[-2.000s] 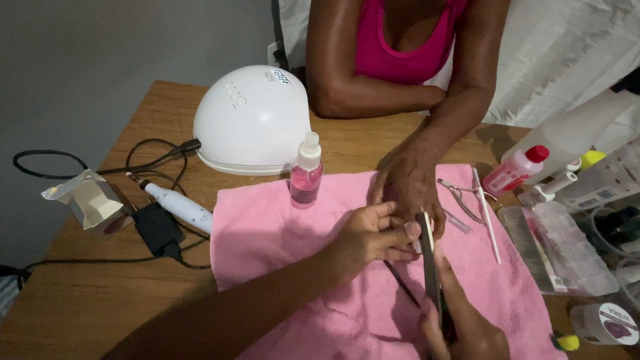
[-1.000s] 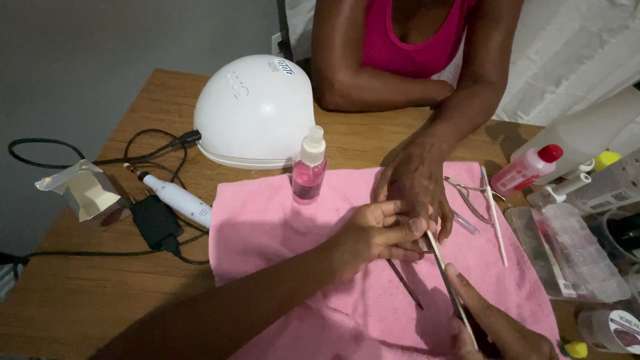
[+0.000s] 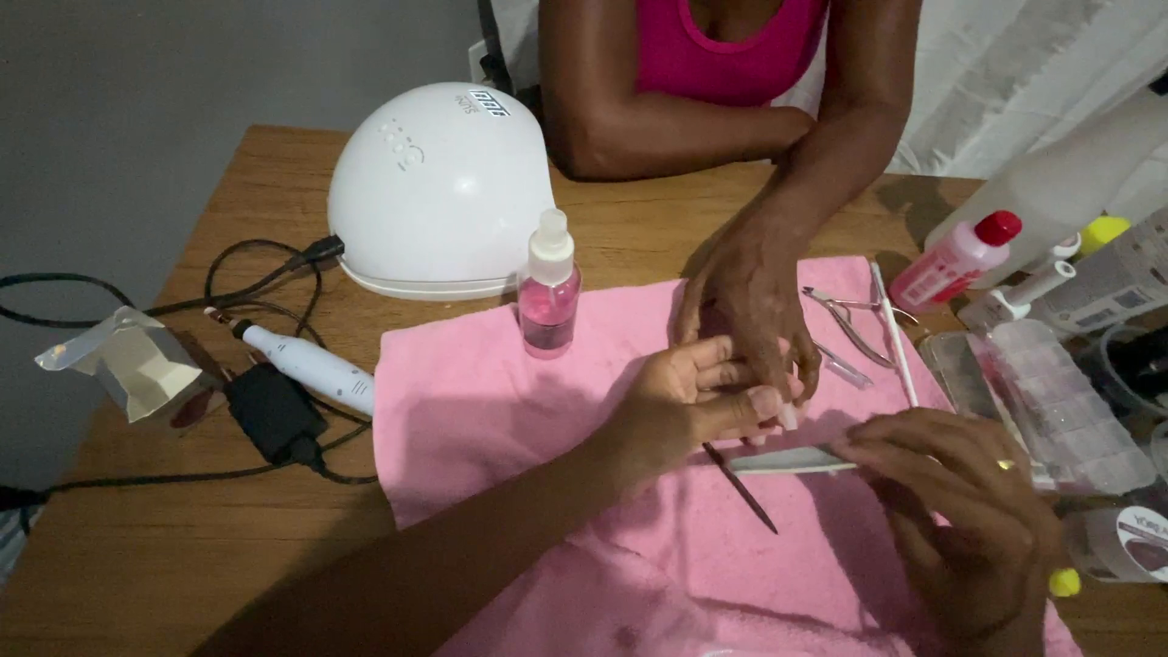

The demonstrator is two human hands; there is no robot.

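My left hand holds a finger of the other person's hand between thumb and fingers; a long pale nail tip sticks out beside my thumb. My right hand grips a grey nail file, which lies nearly level just below that nail, apart from it. Under both hands spreads a pink towel. A thin dark pointed tool rests on it below my left hand. Cuticle nippers, a small clear tube and a white stick lie to the right of the other person's hand.
A white nail lamp stands back left, with a spray bottle of pink liquid beside it. An electric nail drill, black adapter and cables lie left. At right are a red-capped bottle, a clear compartment box and several containers.
The file in my right hand has swung from steep against the held finger to nearly level below it. My left hand still holds the other person's finger.
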